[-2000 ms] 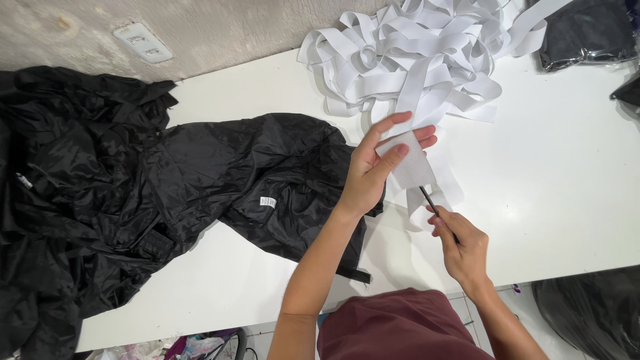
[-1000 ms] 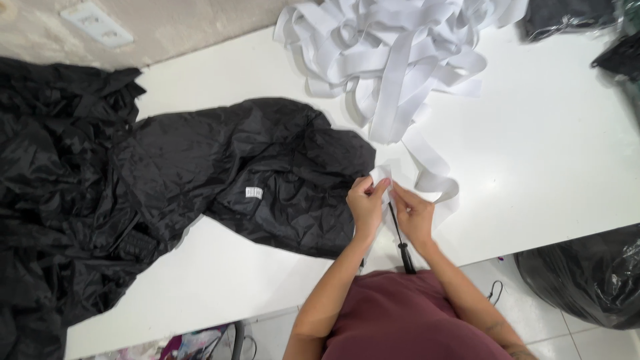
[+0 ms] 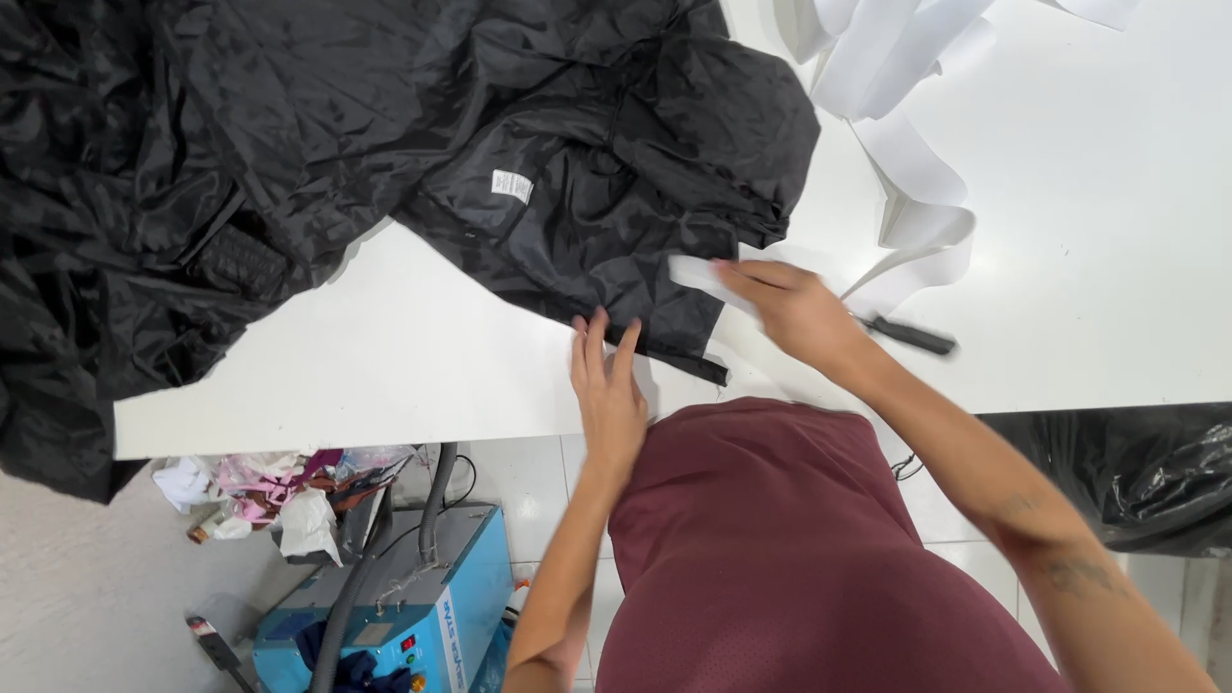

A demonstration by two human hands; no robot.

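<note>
My left hand (image 3: 611,395) lies with its fingers spread on the lower hem of a black garment (image 3: 568,221), near a narrow black strip (image 3: 698,369) that sticks out at the hem's end. Between the fingers of my right hand (image 3: 794,313) is the end of white elastic band (image 3: 698,274), held over the garment's right edge and blurred. Just right of that hand, a tool with a black handle (image 3: 914,335) rests on the white table; its front part is hidden. More white band (image 3: 924,236) loops away toward the top. A small white label (image 3: 512,185) shows on the garment.
The pile of black fabric (image 3: 144,192) covers the table's left side. Below the front edge of the white table (image 3: 385,385) stand a blue machine (image 3: 433,597) with a hose (image 3: 356,577) and a heap of scraps (image 3: 279,491). A black plastic bag (image 3: 1145,472) is at the right.
My hands have moved apart: the left is down on the garment's hem, the right holds the white band end over it. The black-handled tool has left my right hand. The view has shifted down.
</note>
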